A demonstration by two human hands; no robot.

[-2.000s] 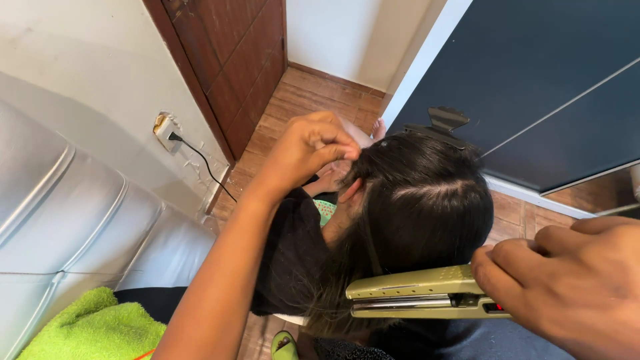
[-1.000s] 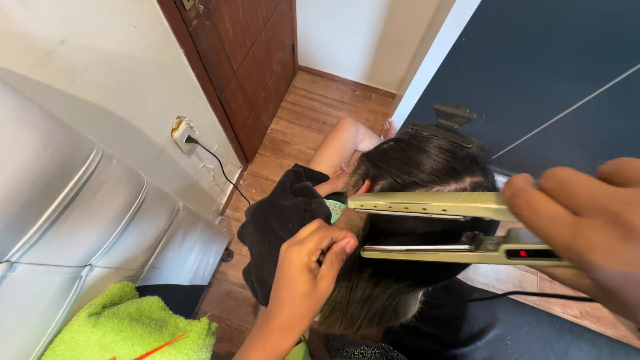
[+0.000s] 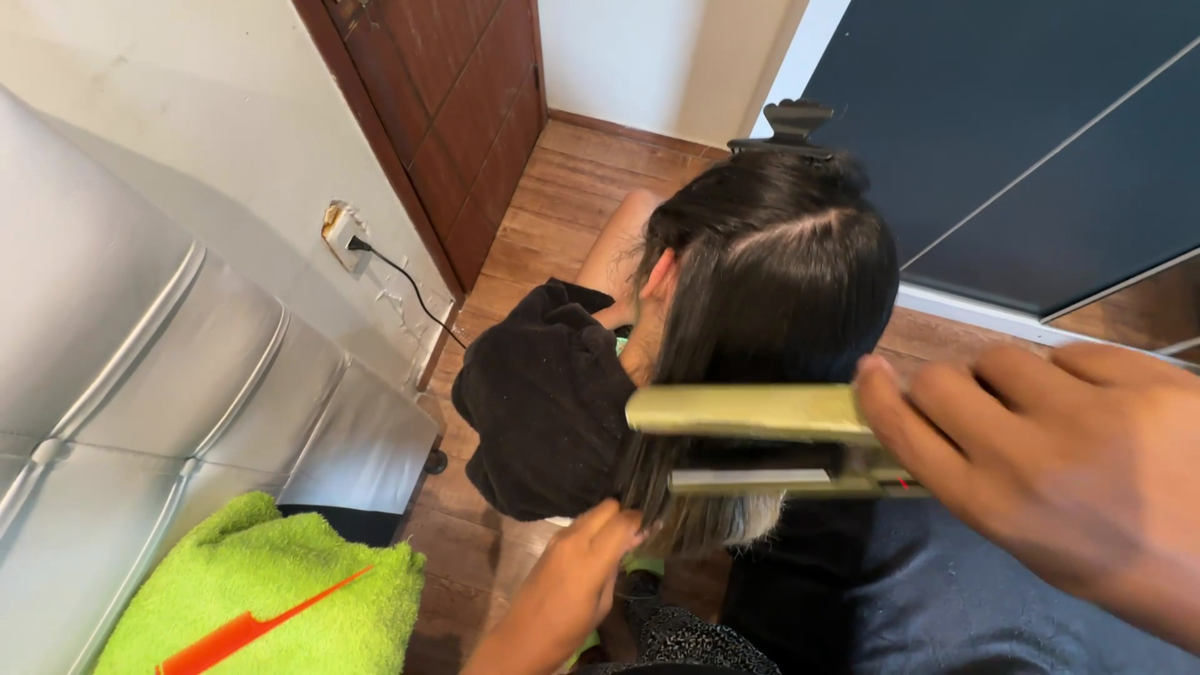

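Seen from above, a seated person's long dark hair [image 3: 778, 300] hangs down, parted across the crown, with a black claw clip [image 3: 795, 127] at the top. My right hand [image 3: 1041, 469] grips a gold hair straightener [image 3: 750, 411], whose two plates stand apart over the lower hair. Below and left of its tip, my left hand [image 3: 581, 572] pinches a lock of the hair near its ends between thumb and fingers. Dark cloth [image 3: 548, 403] covers the person's shoulder. Whether any hair lies between the plates cannot be told.
A lime-green towel [image 3: 281, 581] with an orange rat-tail comb [image 3: 225, 642] on it lies at lower left, beside a silver padded headboard [image 3: 234, 337]. A black cord runs from a wall socket [image 3: 345, 234]. A brown door [image 3: 450, 103] and dark panels [image 3: 1012, 141] stand beyond.
My left hand has moved down from beside the head to the lower hair. The straightener, nearly closed two seconds ago, has its plates apart. More of the head shows above it than one second ago.
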